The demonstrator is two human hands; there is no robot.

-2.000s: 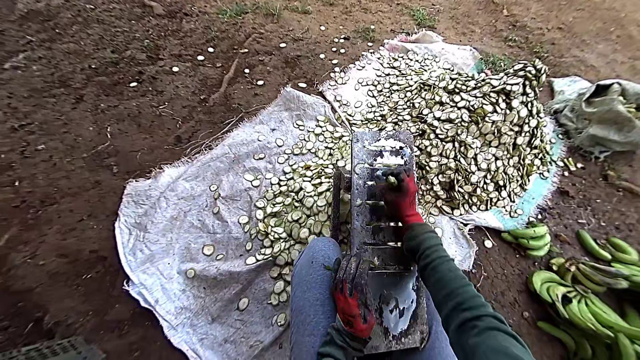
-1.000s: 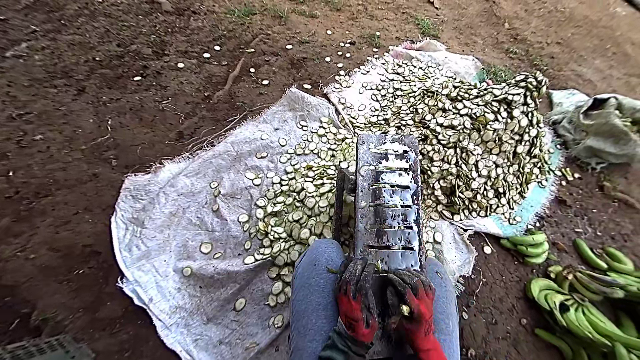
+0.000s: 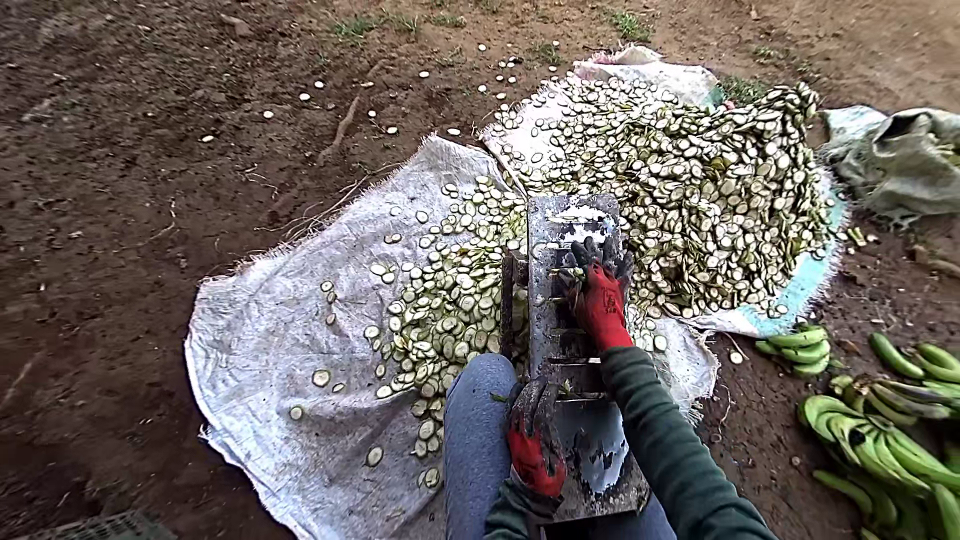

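A multi-slot metal slicer board lies lengthwise between my knees, with whitish residue on its far and near parts. My right hand, in a red and black work glove, is over the board's far half, with a small green piece visible beside its fingers; what lies under the palm is hidden. My left hand, gloved alike, rests on the near left edge of the board beside my left thigh; its fingers look curled around that edge. Round slices of green banana lie on the pale woven sheet left of the board.
A large heap of slices covers another woven sheet at the far right. Green banana bunches lie on the soil at the right, below a crumpled sack. A crate edge shows at the lower left.
My right hand has moved from the board's near end, beside my left hand, up to its far half. My left hand stays at the near left edge.
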